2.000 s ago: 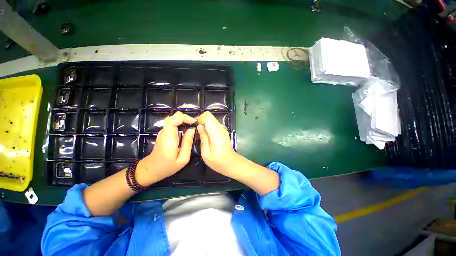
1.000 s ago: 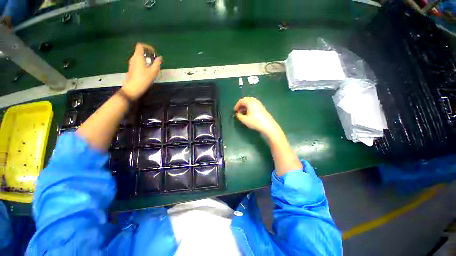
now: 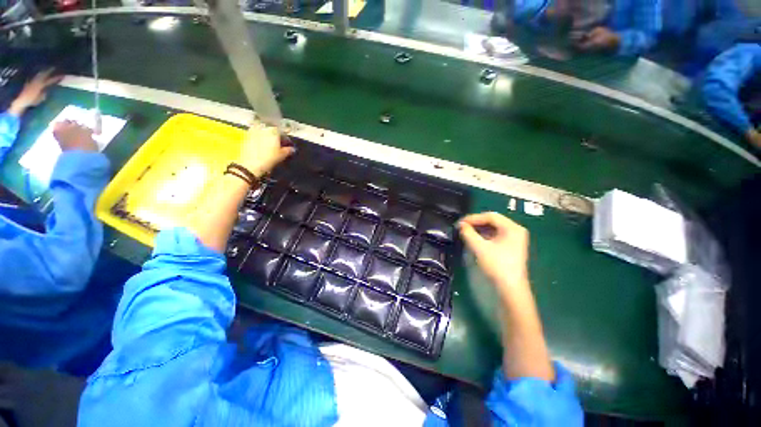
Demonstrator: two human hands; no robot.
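Observation:
My left hand [image 3: 262, 152] is at the tray's far left corner, beside the rail, with its fingers curled on a small dark part [image 3: 287, 143], blurred and mostly hidden. My right hand [image 3: 499, 248] is over the tray's right edge with thumb and forefinger together; whether a tiny piece is between them cannot be told. The black blister tray [image 3: 359, 257] lies at a slant on the green bench. Its near pockets show only glare. Small metallic parts show in its left pockets, partly behind my left arm.
A yellow bin [image 3: 179, 171] with dark specks stands left of the tray. A metal post [image 3: 244, 62] rises by the rail [image 3: 392, 154]. Scattered parts lie on the green belt [image 3: 334, 92]. White stacks [image 3: 638, 229] are at right. Another worker's arm [image 3: 79, 188] is at left; others are across the belt.
The view has swung left. My left hand has moved from over the belt to the tray's far left corner. My right hand is now nearer the tray's right edge.

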